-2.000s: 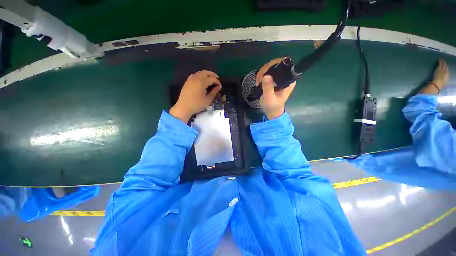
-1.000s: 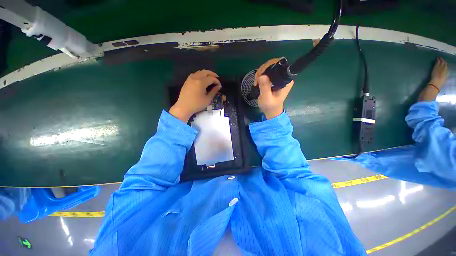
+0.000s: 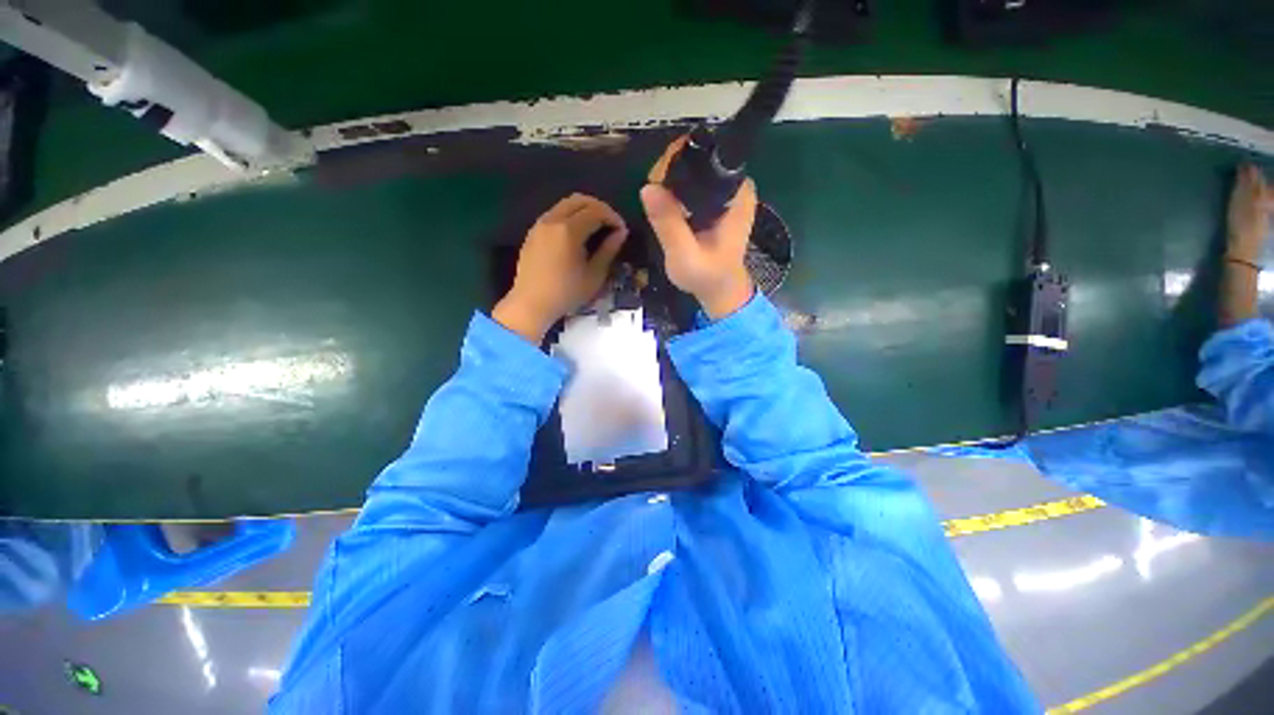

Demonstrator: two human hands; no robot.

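Note:
A tablet with its back open, silver-white inside, lies in a black tray in front of me. My left hand rests at the tablet's far left end, its thumb and fingertips bent close together; whether they pinch something small cannot be told. My right hand is closed around the black electric screwdriver over the tray's far right part. The screwdriver's tip is hidden by the hand. The round mesh screw dish is partly covered by my right hand.
The thick screwdriver cable runs up past the white rail. A black box with a white band lies on the green bench at right. Another person's hand is at the far right edge. A white arm stands upper left.
My right hand and the screwdriver have moved left, from the round dish to over the tray. More of the dish's right side shows. My left hand holds nearly the same place at the tablet.

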